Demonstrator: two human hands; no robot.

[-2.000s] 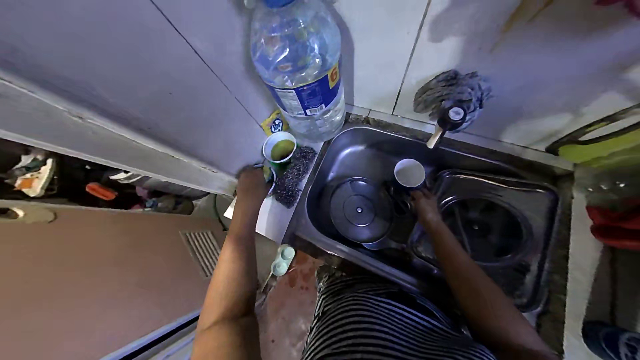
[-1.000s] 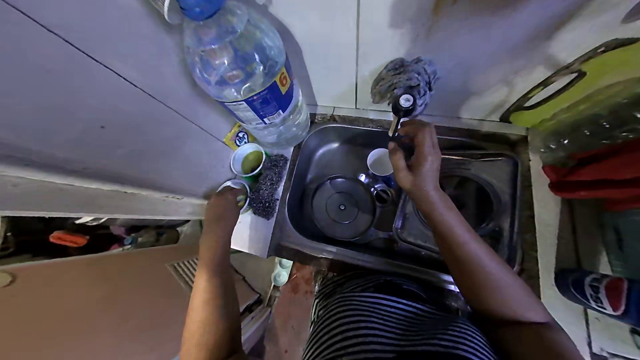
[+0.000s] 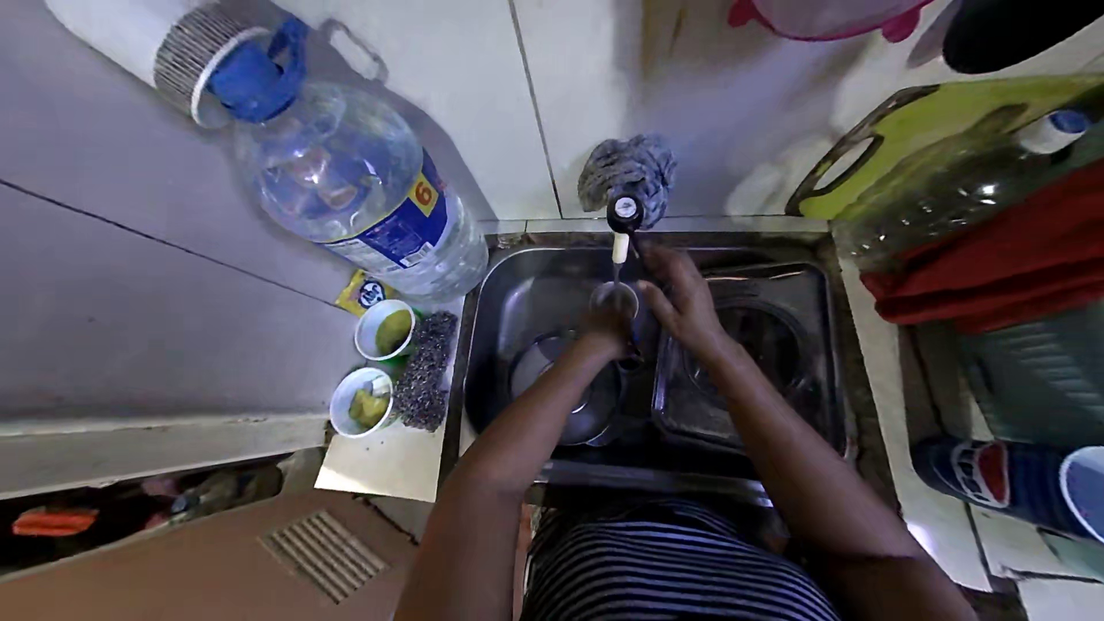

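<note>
Under the faucet (image 3: 622, 233), where a thin stream of water runs, stands a white cup (image 3: 615, 298) in the steel sink. My left hand (image 3: 606, 328) is at the cup; its fingers are dark and blurred, so its grip does not show clearly. Just right of the stream is my right hand (image 3: 686, 302), fingers apart, near the faucet's dark lever. A round metal lid or pan (image 3: 573, 397) lies in the basin below my left forearm. A rectangular metal tray (image 3: 742, 362) with a round item in it is under my right forearm.
Left of the sink are two white cups with yellow-green sponges (image 3: 395, 332) (image 3: 368, 407), a dark scouring pad (image 3: 427, 371) and a large water bottle (image 3: 371, 190). A grey mesh scrubber (image 3: 630, 177) sits behind the faucet. At the right are a red cloth (image 3: 1000, 250) and a blue cup (image 3: 1000, 474).
My left hand has moved from the cups at the left into the sink. My right hand has come down a little from the faucet lever. Water now runs from the faucet.
</note>
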